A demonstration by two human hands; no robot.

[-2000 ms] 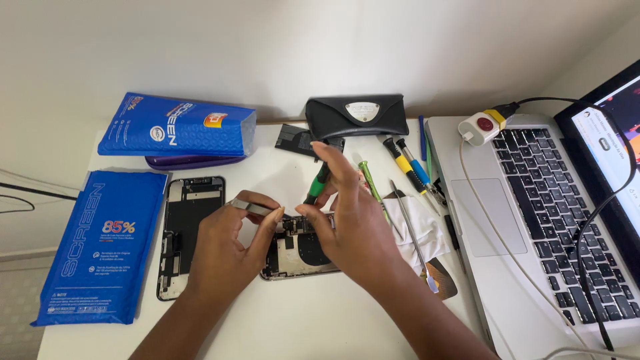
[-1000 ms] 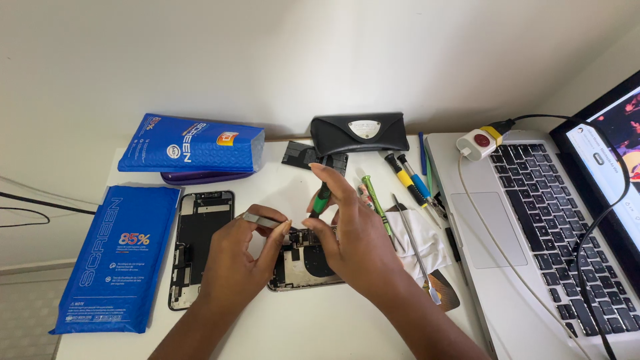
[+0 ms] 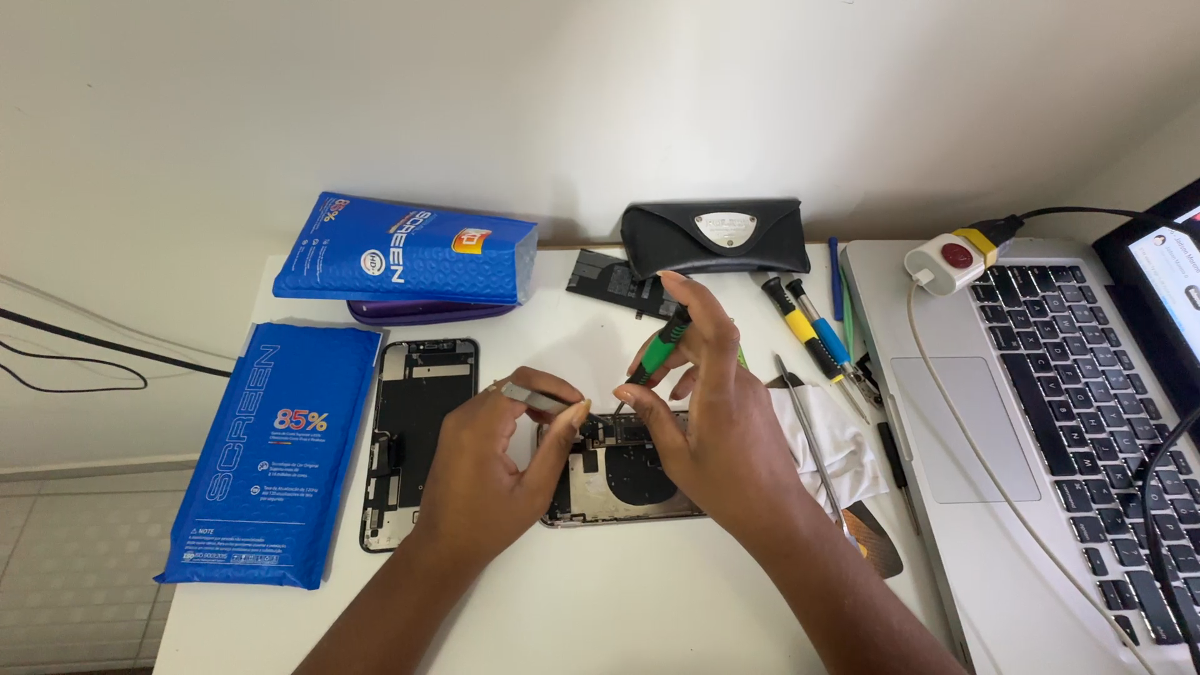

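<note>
Pinched in my left hand (image 3: 497, 459) are metal tweezers (image 3: 536, 397), their tips at the upper part of an opened phone housing (image 3: 600, 492). My right hand (image 3: 717, 412) grips a green and black precision screwdriver (image 3: 660, 347), tilted, with its shaft reaching down to the housing's upper edge. The housing lies sideways on the white table, with a round black pad inside; my right hand hides part of it. A detached phone screen assembly (image 3: 431, 403) lies just left of my left hand, its inner side up. The exact spot under the tool tips is too small to tell.
Two blue padded pouches (image 3: 272, 459) lie at the left, the upper one on a purple case (image 3: 431, 311). Behind my hands are a phone battery (image 3: 619, 283) and a black glasses case (image 3: 714, 236). Several screwdrivers (image 3: 802, 328), a white cloth (image 3: 830, 441) and a laptop (image 3: 966, 412) with cables are at the right.
Both hands stay over the phone housing with the same tools. The tweezers are angled more downward toward the housing than a second ago. The view has shifted slightly.
</note>
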